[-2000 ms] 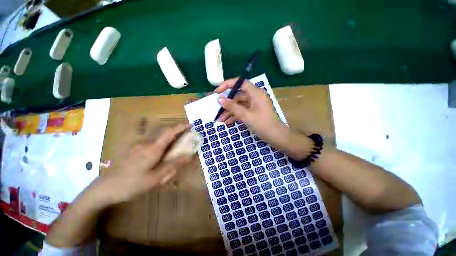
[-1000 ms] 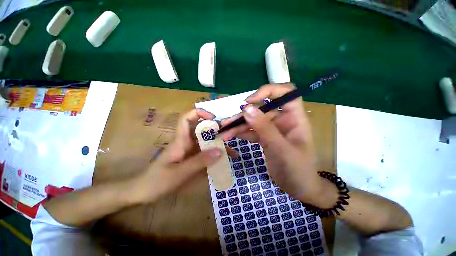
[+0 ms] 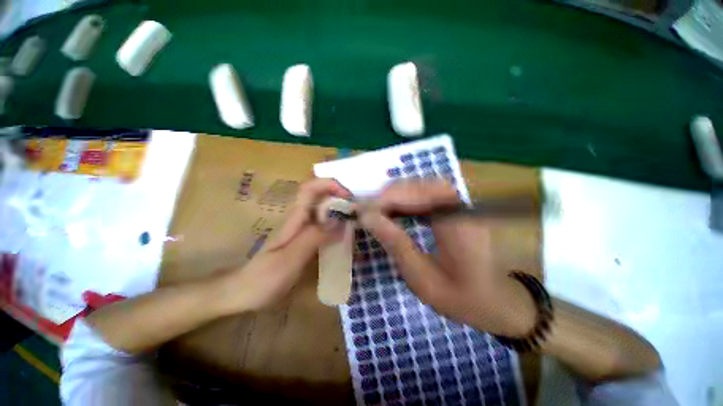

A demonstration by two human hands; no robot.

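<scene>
A cream plastic housing is upright over the left edge of the label sheet. My left hand grips it near its top end. A dark label shows there, partly hidden by fingers. My right hand touches the top end and holds black tweezers, which point right and are blurred; their tip is hidden. The sheet carries a dense grid of dark labels, with a bare white area at its top left.
The green conveyor belt crosses behind, carrying several white housings. Brown cardboard lies under the sheet. A white board is at right, a printed carton panel at left.
Earlier the tweezers left the label sheet for the housing. Since one second ago, my right fingers have closed over the label end and the tweezers lie flatter. The belt housings appear shifted left.
</scene>
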